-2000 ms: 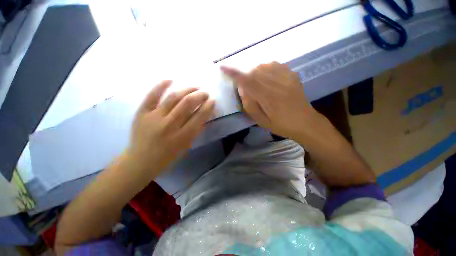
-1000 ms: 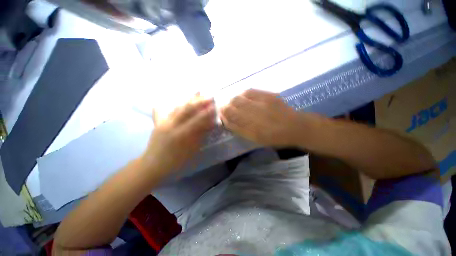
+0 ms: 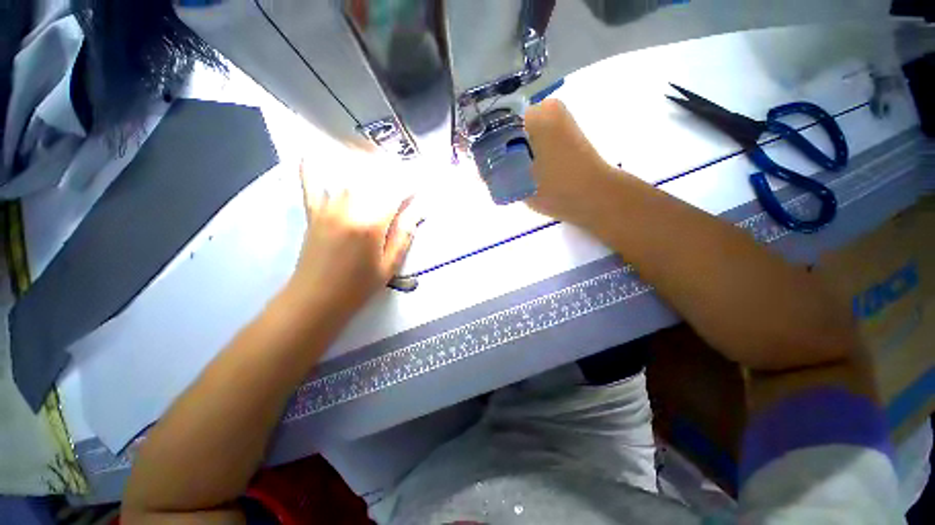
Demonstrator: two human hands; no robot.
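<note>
A pale cut panel (image 3: 195,308) lies left of the machine, running up under my left forearm. My left hand (image 3: 352,234) lies on the brightly lit area below the needle, fingers spread, palm down; glare hides what is under the fingertips. My right hand (image 3: 559,154) is behind and right of the dark grey-blue rounded attachment (image 3: 505,164) beside the needle; its fingertips are partly hidden, so its hold cannot be told. The presser foot area (image 3: 456,149) is washed out by the lamp. A dark charcoal panel (image 3: 144,236) lies at the left.
The sewing machine head (image 3: 405,62) hangs over the work. Scissors with blue handles (image 3: 764,133) lie on the right, blades pointing left. A ruled scale (image 3: 472,333) runs along the table's front edge. Dark thread fringe (image 3: 133,62) hangs at upper left. A cardboard box (image 3: 892,297) stands lower right.
The view has tilted up, showing more of the machine. My hands were together near the front edge; now they are apart, the left below the needle and the right up beside the attachment.
</note>
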